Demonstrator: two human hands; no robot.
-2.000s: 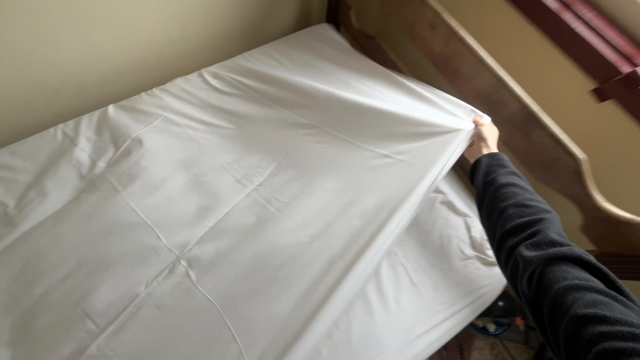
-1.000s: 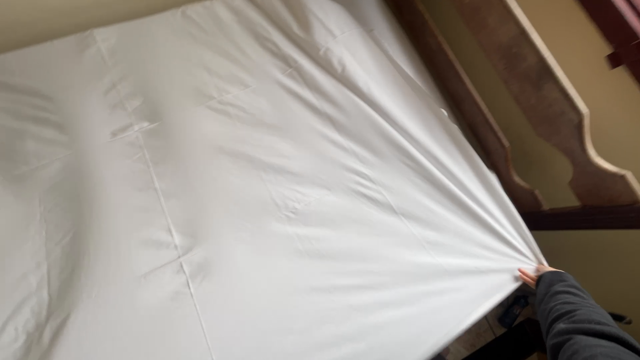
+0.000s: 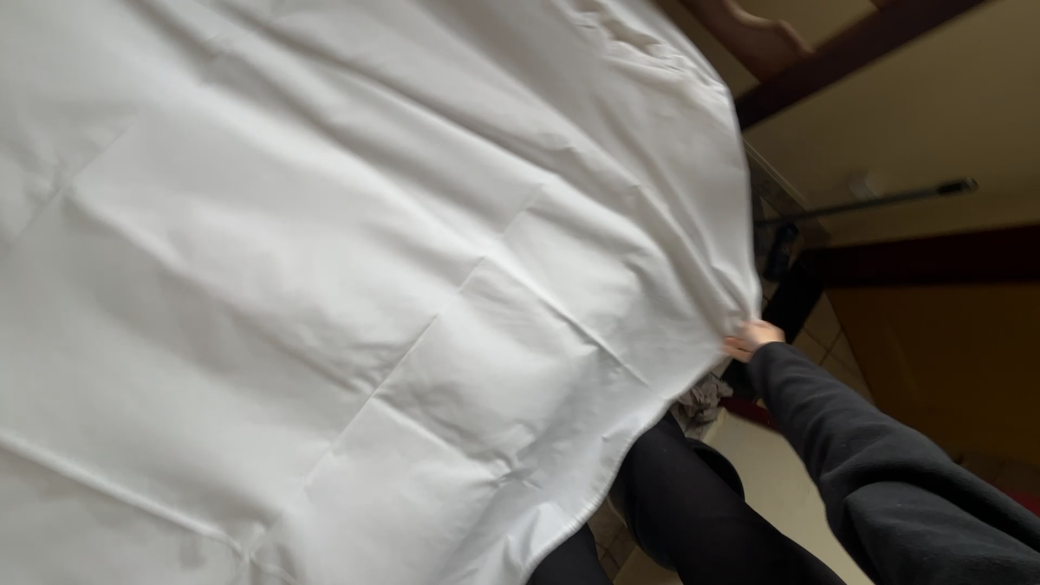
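A white bed sheet [image 3: 341, 268] with fold creases fills the left and middle of the view, spread over the bed. At its right edge my right hand [image 3: 754, 340], in a dark sleeve, grips the fabric and pulls it taut, so folds run from the fingers up to the left. The sheet's lower edge hangs in a curve beside my dark-clad legs. My left hand is not in view. What lies under the sheet is hidden.
The wooden bed frame [image 3: 853, 57] stands at the top right. Behind the hand are a dark pole [image 3: 886, 205] near the wall, a crumpled cloth [image 3: 700, 402] and floor tiles. A brown wooden panel [image 3: 942, 357] is at the right.
My right hand, holding the sheet throughout, has moved away from the headboard and drawn the sheet's edge along toward my legs. The view has swung strongly.
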